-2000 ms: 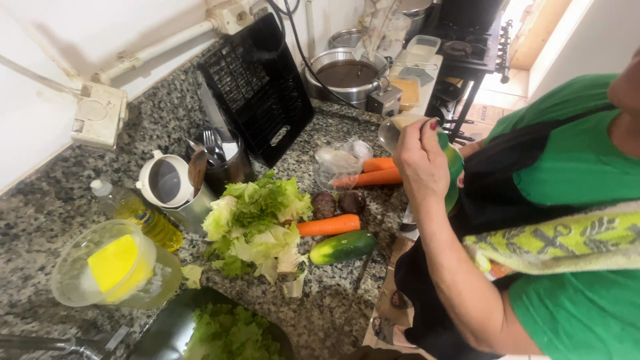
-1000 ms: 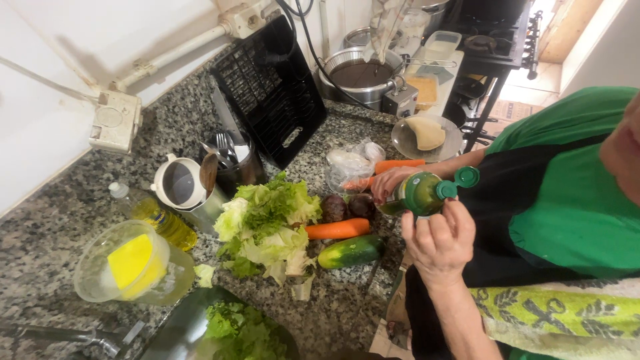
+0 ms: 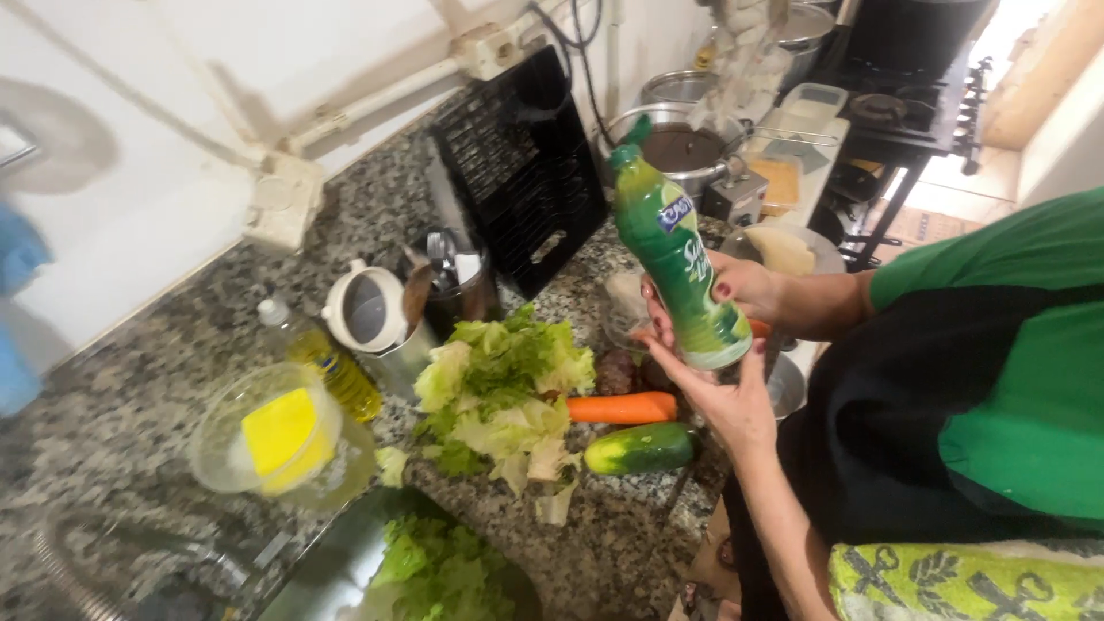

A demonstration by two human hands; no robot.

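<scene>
A green plastic bottle [image 3: 681, 259] with a label bearing writing is held tilted above the counter, its green cap toward the upper left. My right hand [image 3: 743, 285] grips its body from the right. My left hand [image 3: 733, 401] comes from below, with fingers and thumb around the base. Beneath and left of the hands, on the granite, lie a carrot [image 3: 623, 408], a cucumber [image 3: 641, 448], dark beets [image 3: 616, 373] and loose lettuce leaves [image 3: 509, 379]. A clear bag [image 3: 625, 302] and another carrot are partly hidden behind the hands and bottle.
A sink basin [image 3: 323, 552] holds lettuce [image 3: 440, 565]. Nearby stand a clear tub [image 3: 216, 440] with a yellow sponge, an oil-like yellow bottle [image 3: 345, 371], a metal jug [image 3: 405, 362], a black utensil holder [image 3: 474, 302] and a black rack [image 3: 526, 190]. Farther back is a pot [image 3: 681, 151] of dark liquid.
The bottle has turned from its cap facing the view to a side view with its label showing. My left hand has moved from near the cap to the base.
</scene>
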